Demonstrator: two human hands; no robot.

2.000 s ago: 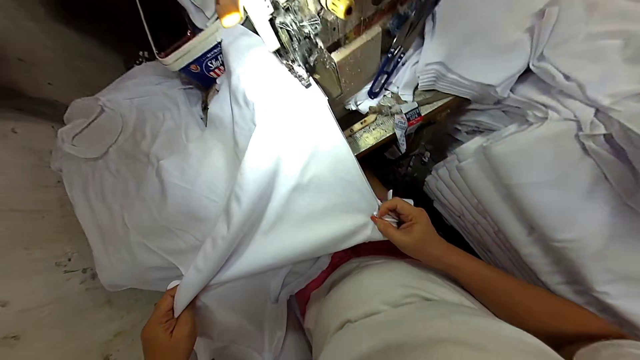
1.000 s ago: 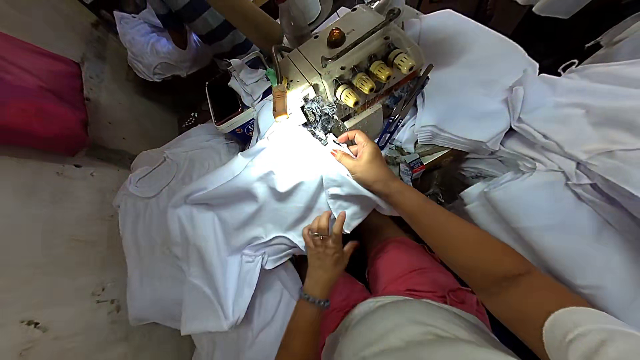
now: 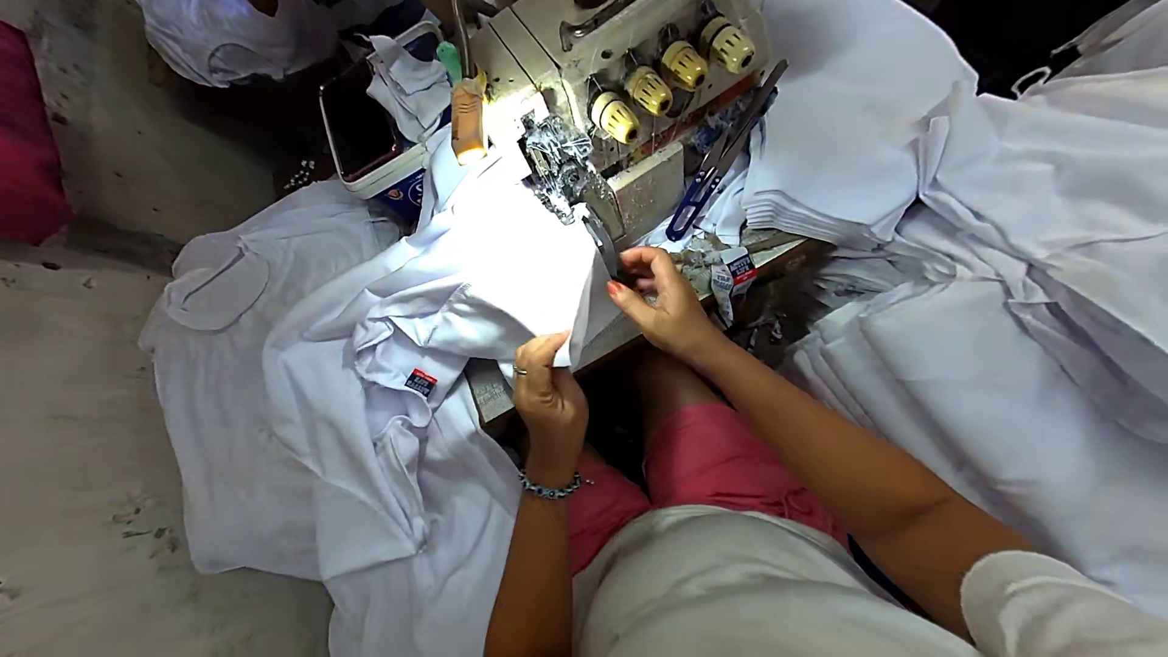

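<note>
A white shirt (image 3: 438, 319) lies over the front of an overlock sewing machine (image 3: 547, 55), its brightly lit edge by the needle and presser foot area (image 3: 561, 164). My left hand (image 3: 550, 392) pinches the near corner of this fabric between thumb and fingers. Just right of the fabric edge is my right hand (image 3: 662, 301), fingers curled, near the machine's front; whether it grips the edge is not clear. A sewn label (image 3: 421, 382) shows on the shirt, left of my left hand.
Thread snips (image 3: 698, 196) and a loose label (image 3: 733, 274) lie right of the machine head. Stacked white fabric pieces (image 3: 839, 119) and more folded white cloth (image 3: 1013, 392) fill the right side. A plastic bucket (image 3: 392, 182) with scraps stands behind; another white shirt (image 3: 219, 365) lies at left.
My left hand has moved from lying flat on the fabric to pinching its near corner. My right hand has moved from beside the presser foot toward me.
</note>
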